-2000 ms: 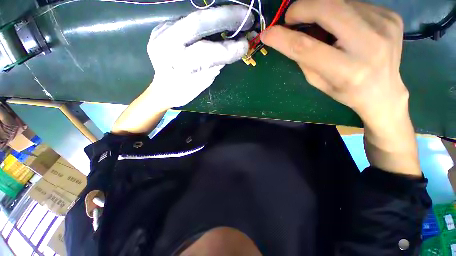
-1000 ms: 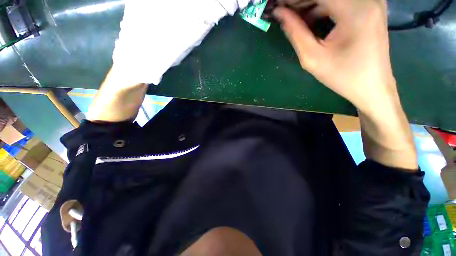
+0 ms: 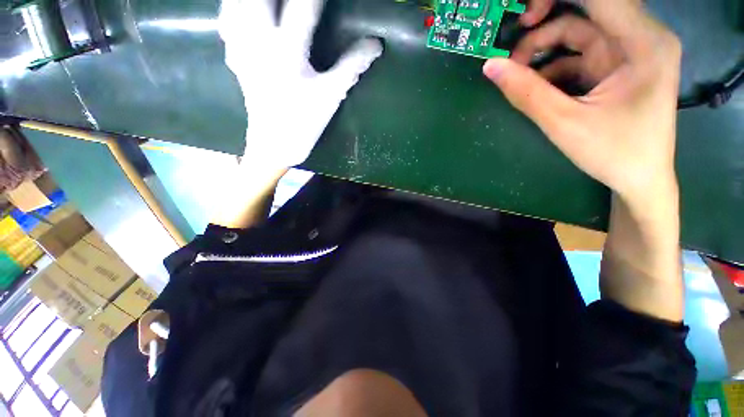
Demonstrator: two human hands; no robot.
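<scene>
A green circuit board (image 3: 469, 26) with small parts on its face shows at the top, right of centre, cut off by the upper edge. My bare right hand (image 3: 583, 89) holds it at its right edge, with the thumb at the lower right corner. My left hand (image 3: 285, 73), in a white knit glove, is left of the board, apart from it, with thumb and fingers spread and nothing seen in it. Its fingertips are cut off by the top edge.
The dark green bench (image 3: 391, 147) spans the top. A dark cable (image 3: 718, 96) lies at its right. A dark holder with a silvery cylinder (image 3: 50, 32) stands at the upper left. Cartons (image 3: 77, 285) are at the lower left. A green crate (image 3: 711, 401) is at the lower right.
The gloved left hand has let go and moved away from the board, with its fingers now spread. The board now shows its green component face; earlier, red and white wires were between the hands.
</scene>
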